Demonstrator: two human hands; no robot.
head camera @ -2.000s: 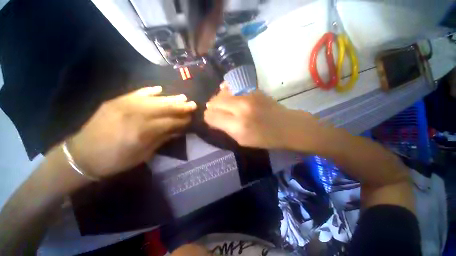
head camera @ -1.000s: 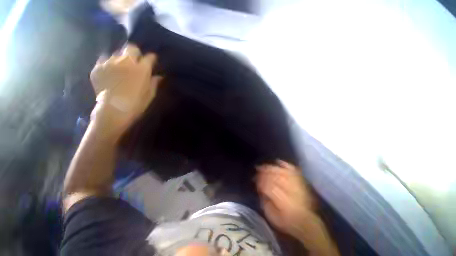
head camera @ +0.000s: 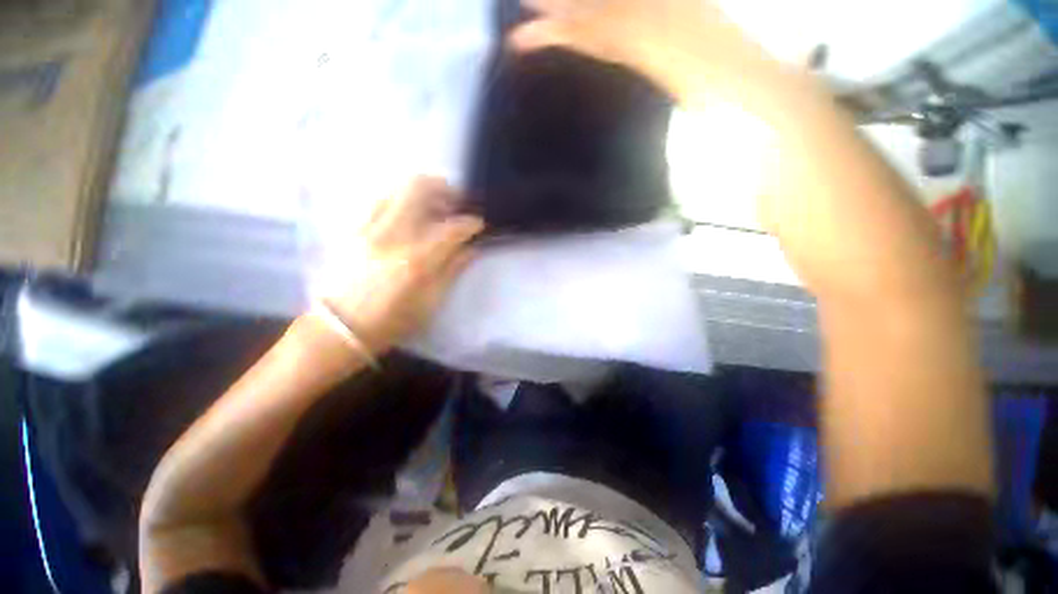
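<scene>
A black cut panel [head camera: 569, 151] lies on a larger pale white cut panel [head camera: 580, 290] on the table, in front of me. My left hand [head camera: 400, 261] is at the black panel's lower left corner, its fingers and thumb gripping the edge with the pale cloth beneath. My right hand [head camera: 627, 35] reaches over the top edge of the black panel, fingers spread and slightly blurred; whether it pinches the cloth is unclear. The pale panel hangs over the table's front edge.
A cardboard box [head camera: 52, 139] stands at the left. Scissors with red and yellow handles [head camera: 969, 238] lie at the right, near a dark rectangular thing [head camera: 1036, 302]. A blue basket [head camera: 783, 464] is below the table. Dark cloth [head camera: 337, 429] hangs below the left hand.
The view has swung from the machine, past dark cloth at the side, to the table's left part. Both hands are now at a black panel on pale cloth.
</scene>
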